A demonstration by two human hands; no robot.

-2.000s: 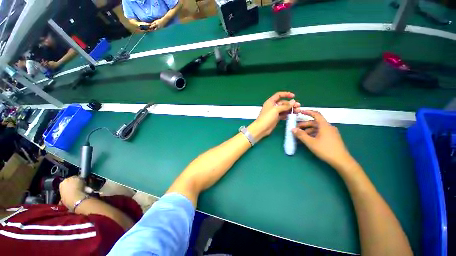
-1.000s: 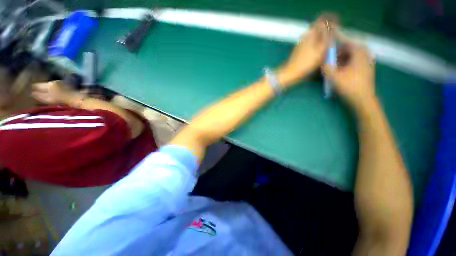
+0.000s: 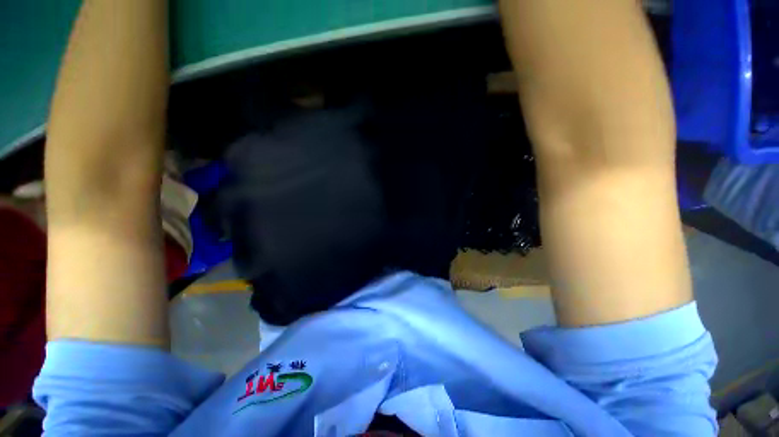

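Neither of my hands shows; both forearms run up and out past the top edge of the picture, one at the left and one at the right. What the hands hold cannot be seen. The nearest thing in front is the green work table [image 3: 325, 21], with its pale front edge crossing the upper part of the view. The blue bin [image 3: 709, 77] stands at the upper right, cut off by the picture's edge, with dark contents partly visible.
Below the table are my dark-clothed lap [image 3: 316, 205] and a cardboard box [image 3: 495, 270] with black glossy material above it. A person's red clothing [image 3: 21, 290] is at the left edge. Light blue striped cloth [image 3: 747, 201] shows under the bin.
The view has tipped down towards my own shirt and lap. My hands and the pale tool have left the picture at the top, and the hair dryers and white strip are out of view.
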